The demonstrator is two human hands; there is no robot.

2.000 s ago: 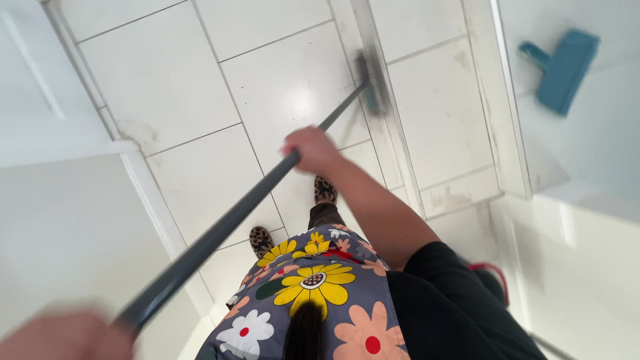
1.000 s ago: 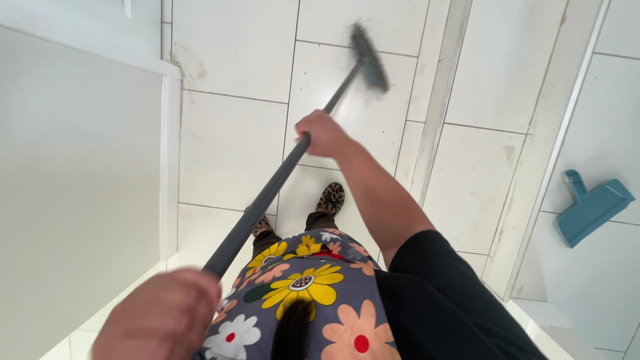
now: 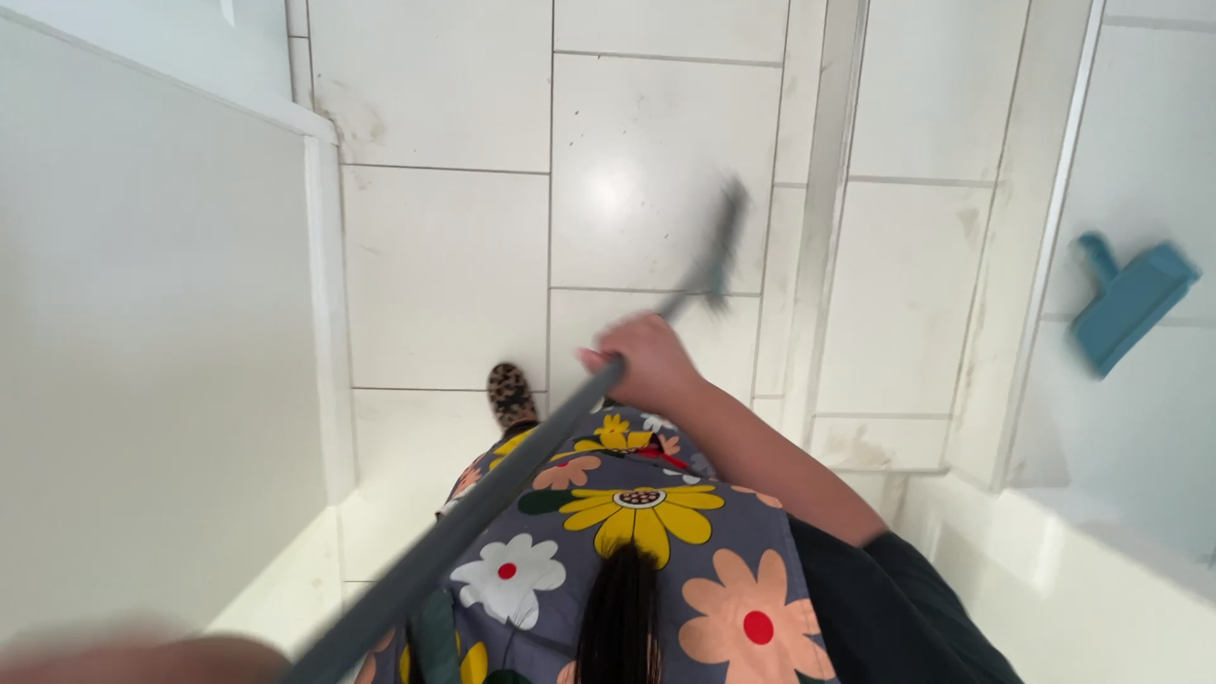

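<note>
My right hand (image 3: pixel 651 366) is closed around the lower part of a grey broom handle (image 3: pixel 475 499). At the bottom left edge, my left hand (image 3: pixel 142 658) is blurred and mostly cut off, at the upper end of the same handle. The broom head (image 3: pixel 727 242), with dark bristles, is blurred over the white floor tiles, beyond my right hand. Small dark specks (image 3: pixel 575 128) lie on the tiles to the left of and above the broom head. Off to the right, a teal dustpan (image 3: pixel 1132 306) rests on the floor, apart from both hands.
A white panel (image 3: pixel 161 313) stands along the left side. Raised pale ledges or tracks (image 3: pixel 831 218) run along the floor on the right, between the broom and the dustpan. One leopard-print shoe (image 3: pixel 511 394) shows below a floral apron (image 3: pixel 655 570). Brownish smudges mark some tiles.
The broom head has come nearer to my body since one second ago. My left hand has gone lower, partly out of the frame. One shoe visible earlier is now hidden.
</note>
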